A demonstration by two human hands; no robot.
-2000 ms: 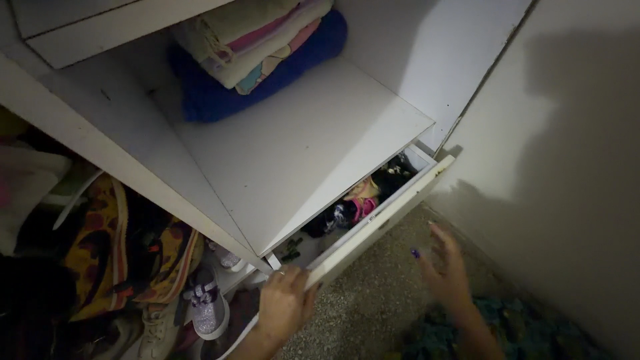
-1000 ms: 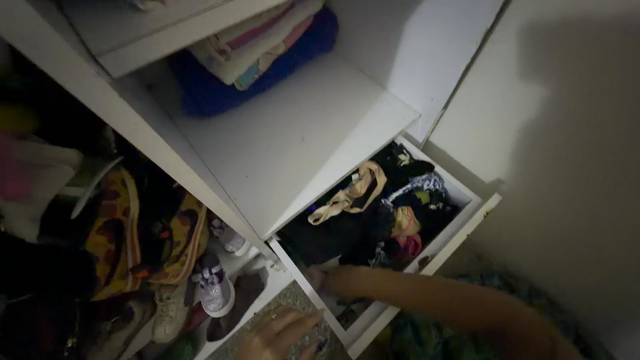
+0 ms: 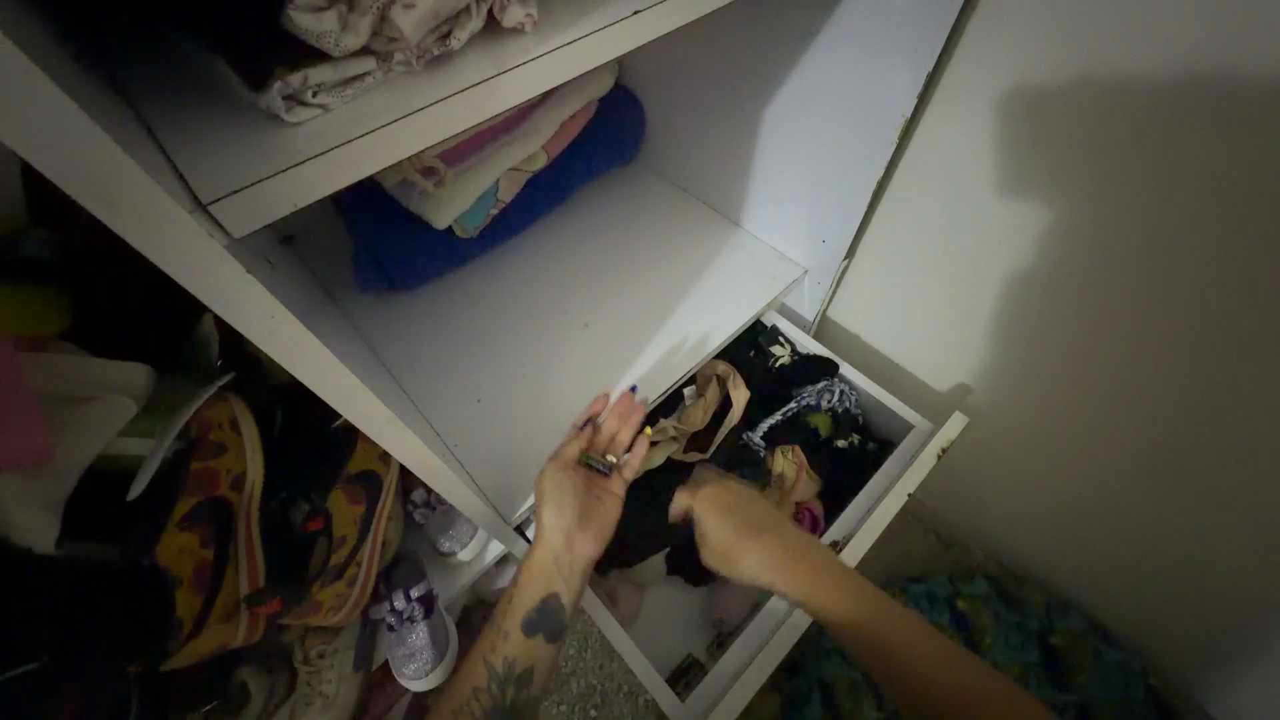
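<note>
My left hand [image 3: 590, 480] is palm up over the left edge of the drawer, with a small dark clip-like item [image 3: 598, 463] resting at the base of its fingers. Inside the pulled-out white drawer [image 3: 870, 500], my right hand [image 3: 735, 525] reaches among dark clothes [image 3: 640, 510]; its fingertips are bent down and partly hidden, so what they touch is unclear. Beside it lie a beige strap-like garment [image 3: 715, 405], a black and white braided cord [image 3: 810, 405] and a pink fabric piece [image 3: 808, 516]. Another small dark item [image 3: 685, 675] lies at the drawer's near corner.
Above the drawer, a white shelf [image 3: 560, 340] holds folded towels [image 3: 500, 160] on a blue cloth [image 3: 500, 230]. Shoes, among them a glittery one [image 3: 420, 640] and patterned ones [image 3: 215, 520], crowd the left compartment. A wall [image 3: 1100, 250] stands at the right.
The drawer was only slightly open two seconds ago and stands further out now. My left hand has risen from low beside the drawer and turned palm up; my right hand has moved into the drawer.
</note>
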